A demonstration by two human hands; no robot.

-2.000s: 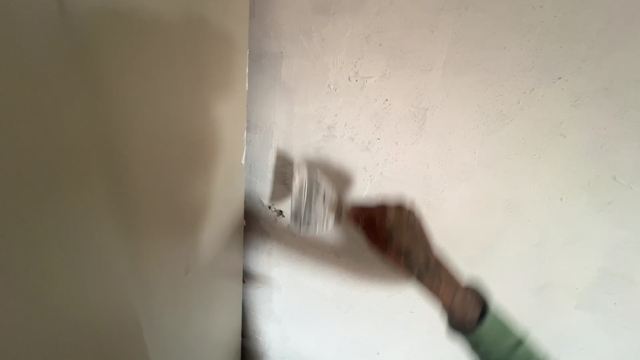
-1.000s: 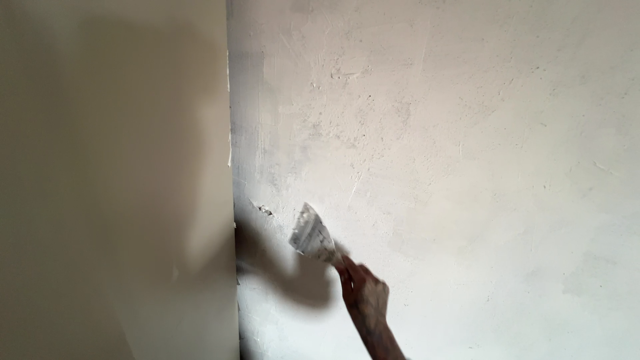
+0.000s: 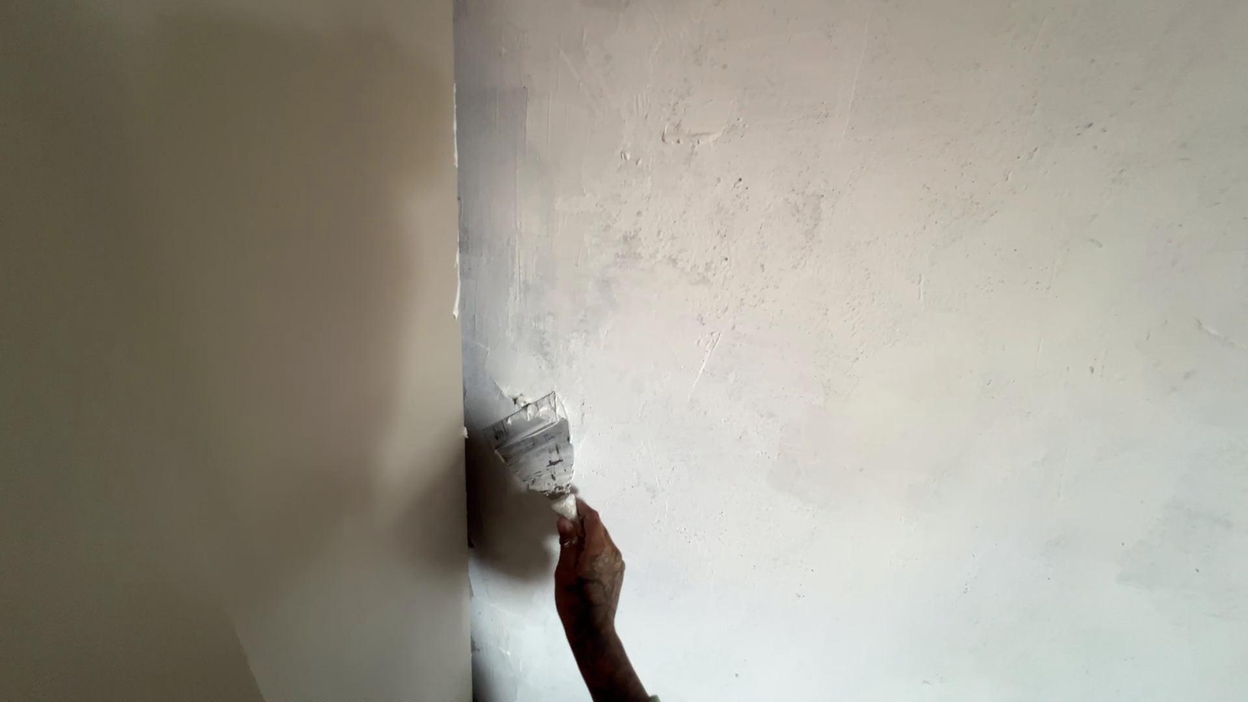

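My right hand [image 3: 590, 570] grips the handle of a putty knife [image 3: 538, 450], whose wide metal blade is smeared with whitish filler. The blade points up and to the left, its edge at the plastered wall [image 3: 877, 390] close to the inner corner. A small lump of filler [image 3: 522, 400] shows just above the blade's edge. The hand's shadow falls on the wall left of the wrist. My left hand is out of the picture.
A smooth beige surface [image 3: 234, 322] fills the left side, and its vertical edge [image 3: 460, 292] meets the plastered wall with bits of filler along it. The plaster bears pits, scratches and greyish patches near the corner.
Since one second ago my right hand has moved left with the putty knife, closer to the corner. The blade now partly covers the rough spot that showed uncovered before.
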